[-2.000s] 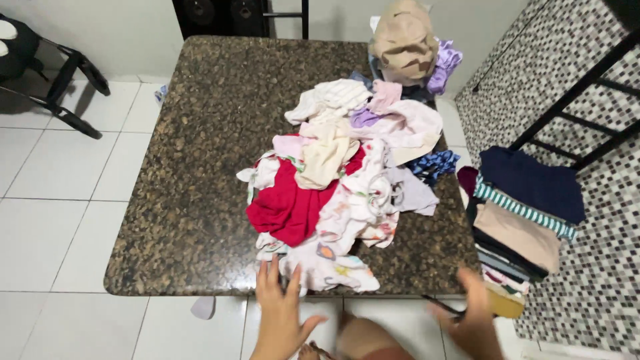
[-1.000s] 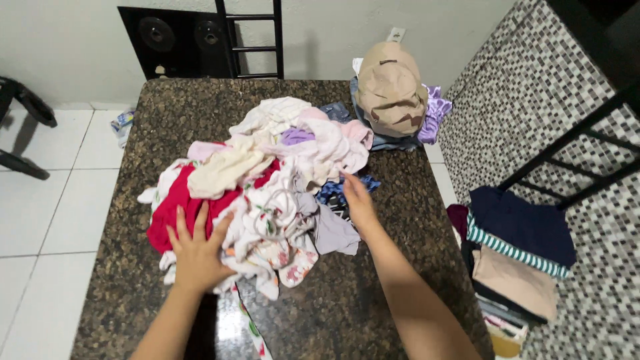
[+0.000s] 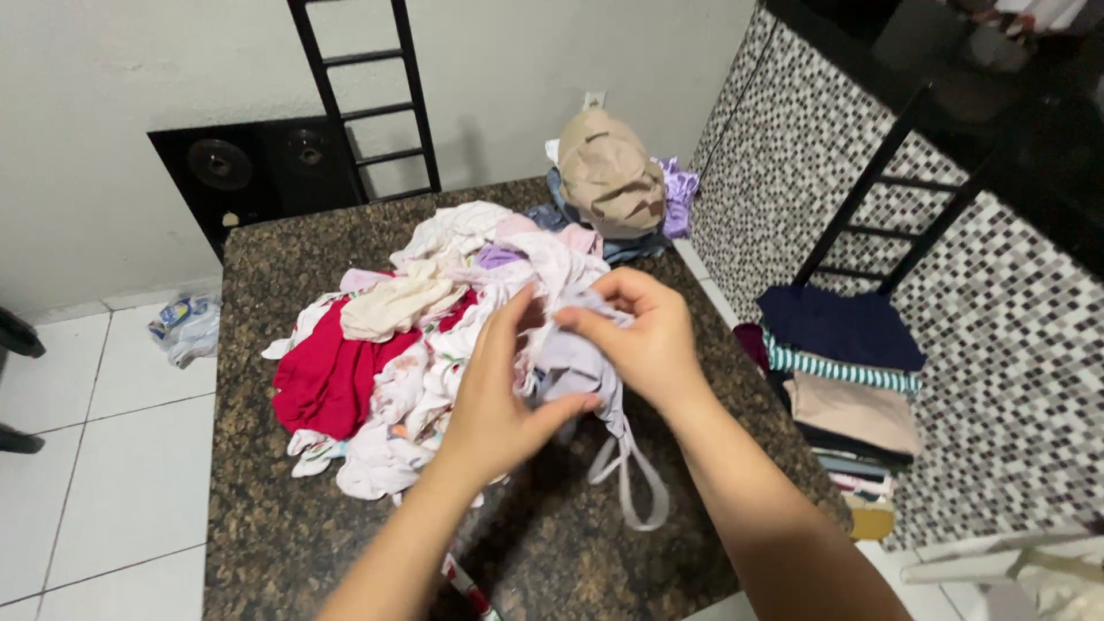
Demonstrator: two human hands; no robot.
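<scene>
A light lilac garment with thin straps (image 3: 582,362) is raised over the right side of the clothes pile, its strap loops hanging down. My right hand (image 3: 642,332) pinches its upper part between thumb and fingers. My left hand (image 3: 509,397) is at its left side with thumb and fingers apart; whether it grips the cloth cannot be told. Beside and behind my hands lie a red cloth (image 3: 332,379), a cream cloth (image 3: 397,306) and white printed baby clothes (image 3: 379,461), heaped on the granite table (image 3: 285,552).
A camouflage cap (image 3: 608,172) sits on folded denim at the back, by a purple satin cloth (image 3: 680,197). Folded clothes (image 3: 849,414) are stacked on a chair at the right. A black ladder-like chair back (image 3: 375,108) stands behind the table. A plastic bag (image 3: 188,328) lies on the floor.
The lilac garment lay at the pile's right edge and is now lifted, with my right hand on it. My left hand has moved right, off the red cloth. The view has shifted.
</scene>
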